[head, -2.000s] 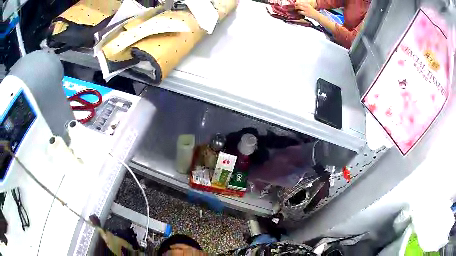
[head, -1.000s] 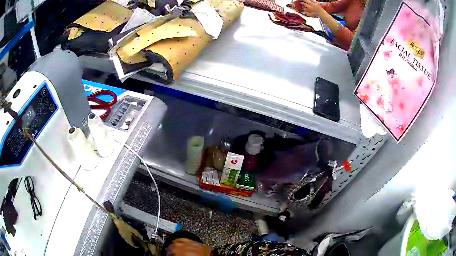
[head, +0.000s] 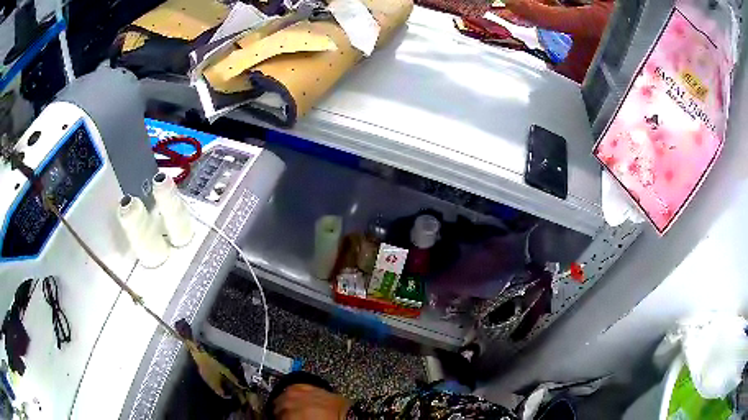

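My right hand (head: 310,404) shows at the bottom edge, cut off, beside a dark rounded thing; its fingers are hidden and the patterned sleeve runs right. My left hand is not in view. Left of it is the white sewing machine table (head: 107,361). Two white thread cones (head: 141,231) stand by the machine's grey end (head: 119,135). A brownish cord (head: 94,257) hangs slack across the table. Thin dark eyeglasses (head: 56,312) lie at the left. Red-handled scissors (head: 182,156) lie behind the cones.
Tan dotted pattern pieces (head: 316,78) with dark cloth lie on the side table (head: 443,90), along with a black phone (head: 546,161). The lower shelf holds a red tray (head: 377,305) of boxes. A tissue pack (head: 671,123) hangs at right. Another person's arm (head: 566,18) shows at the top.
The view has shifted, so the machine and cones show further right and more fully. More of my right hand shows at the bottom edge than in the first frame. The other person's arm has moved.
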